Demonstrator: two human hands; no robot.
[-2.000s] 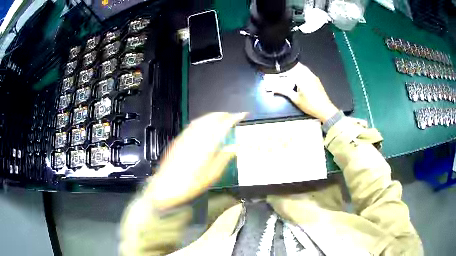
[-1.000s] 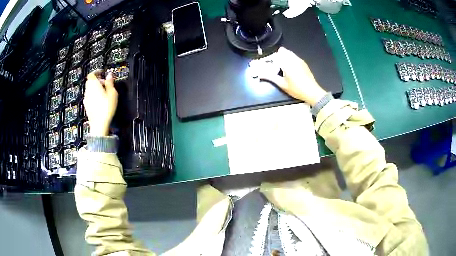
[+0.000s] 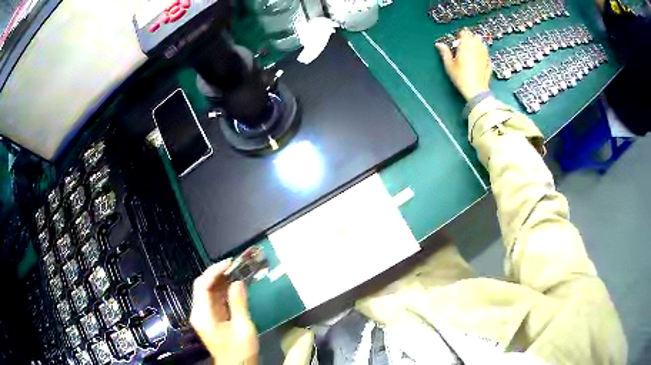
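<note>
My left hand [image 3: 227,303] holds a small squarish electronic module [image 3: 248,264] in its fingertips, above the mat between the blister tray and the white sheet. My right hand [image 3: 467,63] is at the left end of the rows of modules [image 3: 537,53] at the upper right; its fingertips touch or pinch something small there, too small to tell if it is gripped. The blister tray [image 3: 86,249] holds modules in rows of pockets. The microscope [image 3: 258,121] throws a bright spot on the black base plate [image 3: 342,121].
A white paper sheet [image 3: 342,239] is taped below the base plate. A smartphone [image 3: 183,132] lies left of the microscope. A monitor [image 3: 64,68] stands behind. A crumpled wipe [image 3: 315,38] and plastic tub [image 3: 355,13] are at the back. A person's dark sleeve [image 3: 628,64] and a blue stool [image 3: 589,146] are at right.
My left hand has moved from the tray toward the white sheet with a module. My right hand has left the bright spot and reached the module rows. The view has turned right.
</note>
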